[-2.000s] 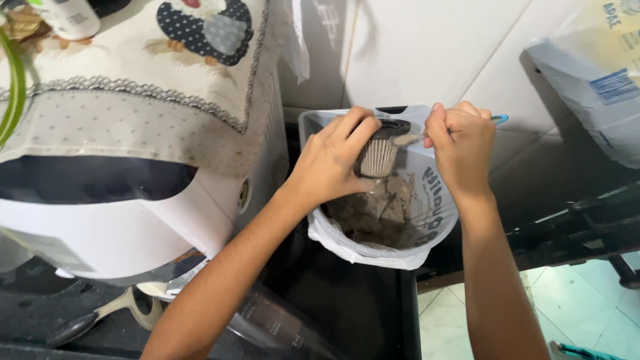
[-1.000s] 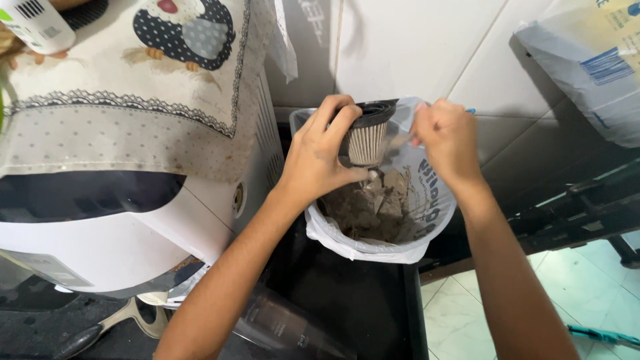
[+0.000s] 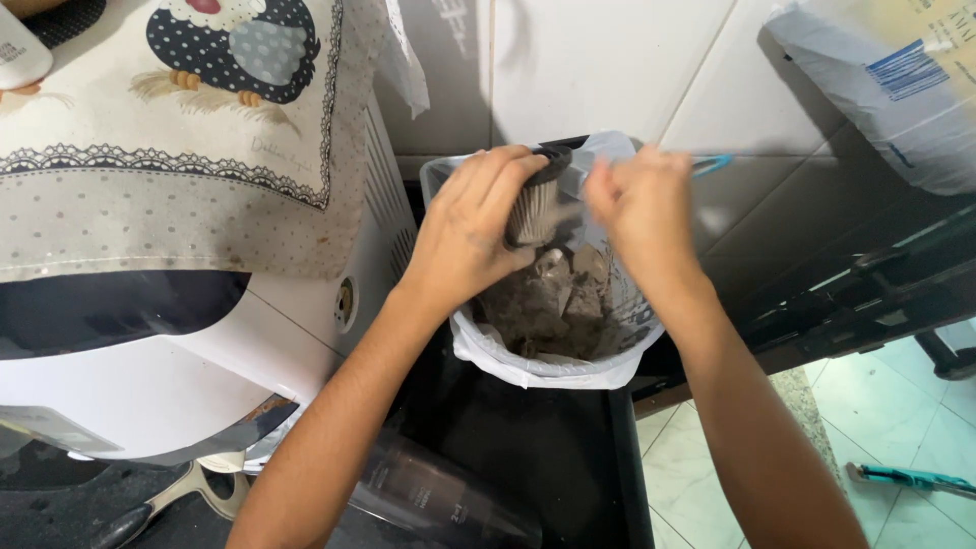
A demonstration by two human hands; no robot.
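Observation:
My left hand (image 3: pixel 476 221) grips a pleated cylindrical filter (image 3: pixel 536 210) with a black rim, tilted over a bin lined with a white plastic bag (image 3: pixel 549 374). Grey dust and crumpled scraps (image 3: pixel 568 301) lie inside the bin. My right hand (image 3: pixel 648 202), blurred, is closed around a slim tool with a blue looped end (image 3: pixel 711 165). The tool's pale, blurred tip lies close to the filter's pleats; whether it touches them, I cannot tell.
At left a white appliance (image 3: pixel 152 389) carries a printed cloth (image 3: pixel 175 206). A transparent dark plastic container (image 3: pixel 442 488) lies on the black surface below, near a beige-and-black handle (image 3: pixel 171 496). Tiled wall (image 3: pixel 587 69) stands behind; a plastic package (image 3: pixel 900 84) is at upper right.
The filter, upright in the frame one second ago, now leans a little in my left hand. My right hand stays beside it, with the blue-ended tool in its fingers.

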